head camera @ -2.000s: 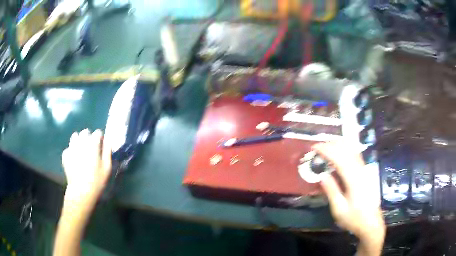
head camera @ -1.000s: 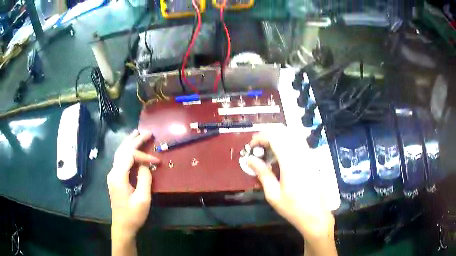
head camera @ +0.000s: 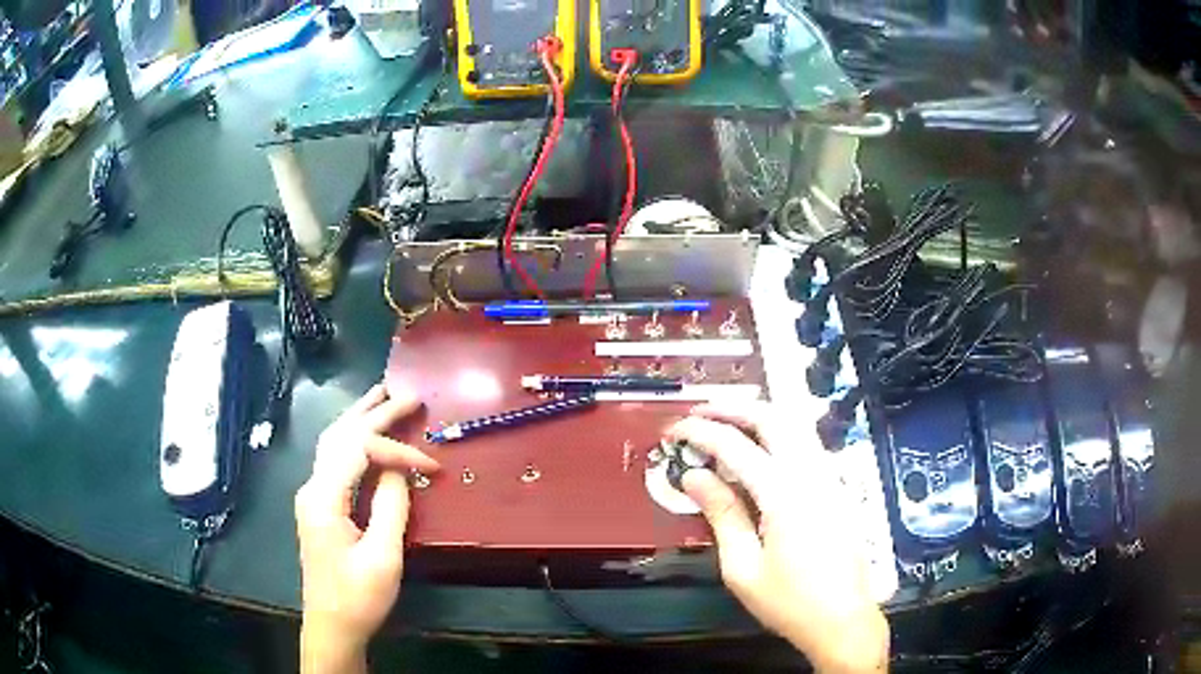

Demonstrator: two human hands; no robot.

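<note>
The dark-red test box (head camera: 527,441) lies in front of me, with toggle switches and white strips on its panel. My left hand (head camera: 356,494) is at its left edge, holding nothing, fingers apart beside the lower-left toggle switch (head camera: 422,477). My right hand (head camera: 764,520) has thumb and fingers around the black selector knob (head camera: 685,464) on its white dial. Two slim pens (head camera: 520,419) lie on the panel, and a blue pen (head camera: 599,310) lies along its rear. A dark-blue charger unit with a pale face (head camera: 195,408) lies to the left.
A white power strip (head camera: 823,487) with black plugs runs along the box's right side. Several dark charger units (head camera: 935,474) lie beyond it, below bundled black cords (head camera: 922,296). Two yellow-edged multimeters (head camera: 516,46) stand on the rear shelf (head camera: 369,99), with red and black leads hanging to the box.
My left hand has moved from beside the charger unit on the left to the box's left edge. My right hand stays at the knob. The view has shifted and become sharper.
</note>
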